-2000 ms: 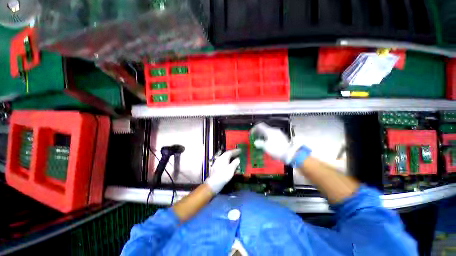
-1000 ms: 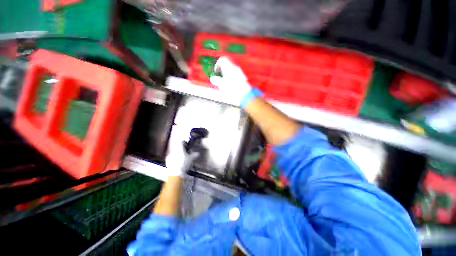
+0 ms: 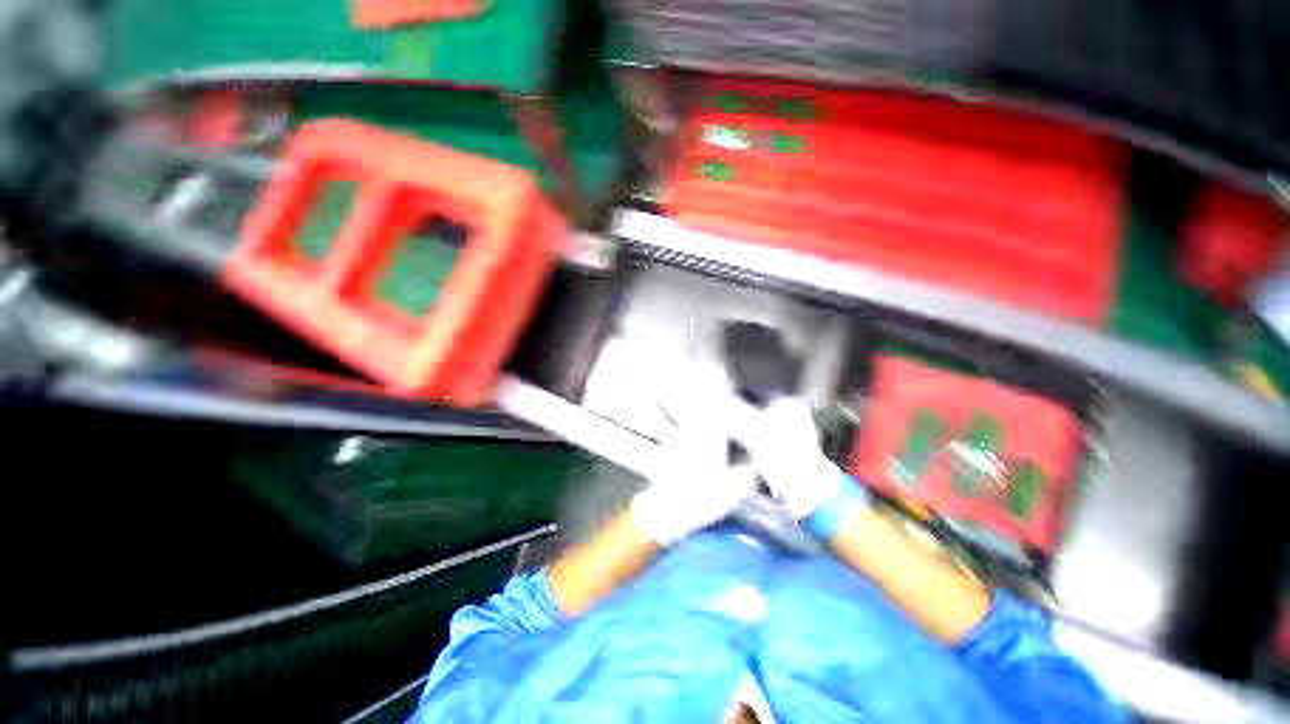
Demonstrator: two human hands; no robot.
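The view is blurred. My gloved left hand (image 3: pixel 696 478) is around the lower part of the black handheld scanner (image 3: pixel 761 361), over the metal conveyor bed. My gloved right hand (image 3: pixel 792 456) is beside it, close to the scanner's handle; blur hides whether its fingers hold anything. To the right, a red plate (image 3: pixel 905 403) with several green small boards (image 3: pixel 986 441) lies in a black carrier fixture (image 3: pixel 1082 393). The red compartment tray (image 3: pixel 905 191) on the shelf above has a few small green boards in its left cells.
A thick red foam holder (image 3: pixel 361 252) with two openings stands left of the line. The pale metal rail (image 3: pixel 835 297) runs between bed and shelf. A large black tray (image 3: pixel 1132 85) is at the top right. Green rack-like shapes show at the lower left.
My view has turned left. My right hand has come down from the compartment tray to beside my left hand. My left hand has stayed at the scanner, which now lies further right in view.
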